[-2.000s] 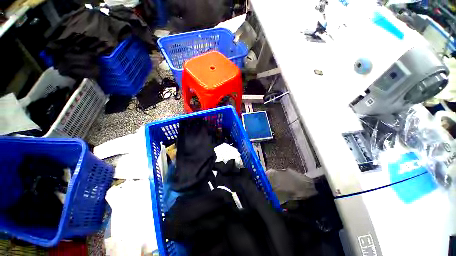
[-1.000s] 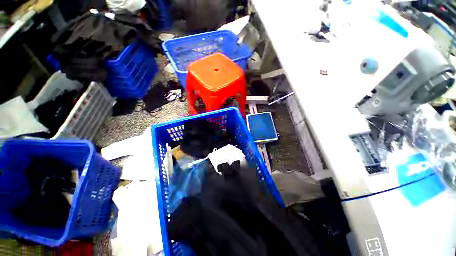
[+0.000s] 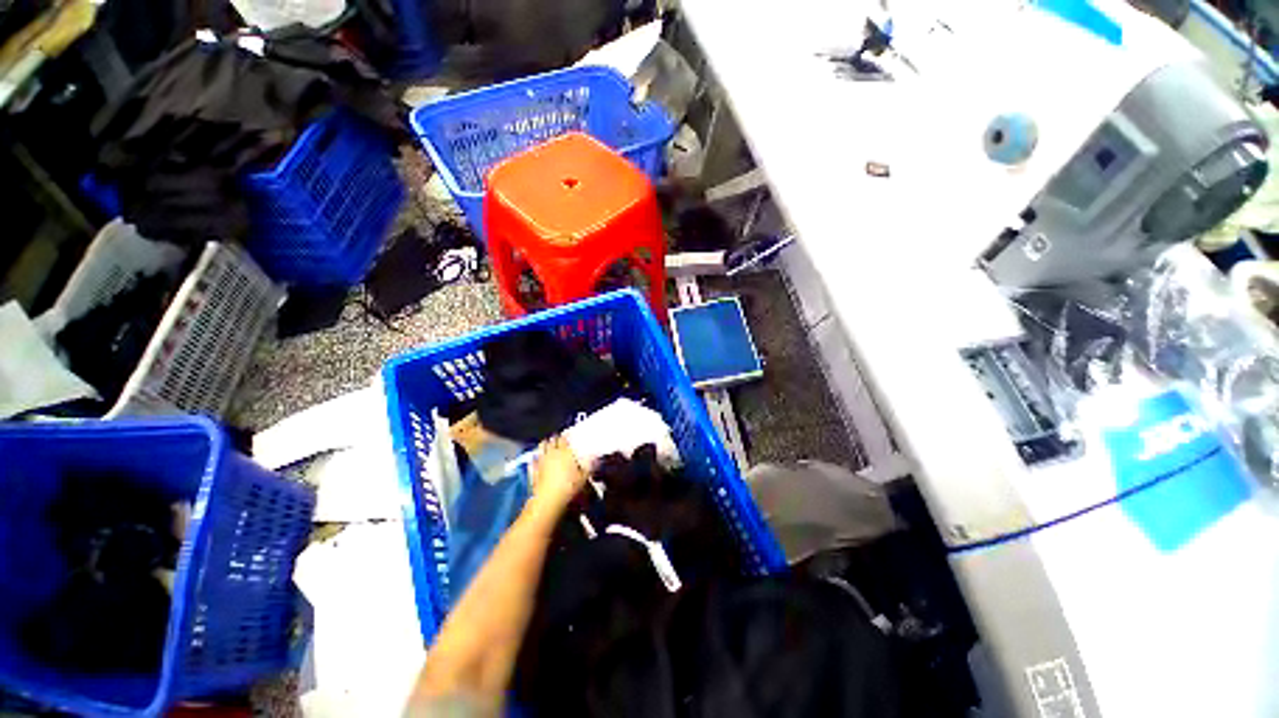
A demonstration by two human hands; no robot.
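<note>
A blue slatted basket [image 3: 418,512] stands in front of me with dark fabric pieces [image 3: 540,386], a bright white piece [image 3: 627,429] and blue fabric [image 3: 484,526] in it. My left hand [image 3: 558,474] reaches in from the bottom edge. Its fingers are at the edge of the white piece and the black cloth; the fingertips are small and blurred, so a grip cannot be told. A black fabric bundle [image 3: 729,638] with a pale tie [image 3: 648,551] lies over the basket's near right part. My right hand is not visible.
A red stool [image 3: 572,190] stands behind the basket, with another blue basket [image 3: 449,126] beyond. A blue basket [image 3: 211,561] with dark cloth is at left. The white machine table [image 3: 898,337] with a grey machine head [image 3: 1143,175] is at right.
My left hand and forearm have come into view inside the basket. The black cloth has shifted; a bundle with a pale tie shows again at the near right, and more blue fabric is uncovered than at first.
</note>
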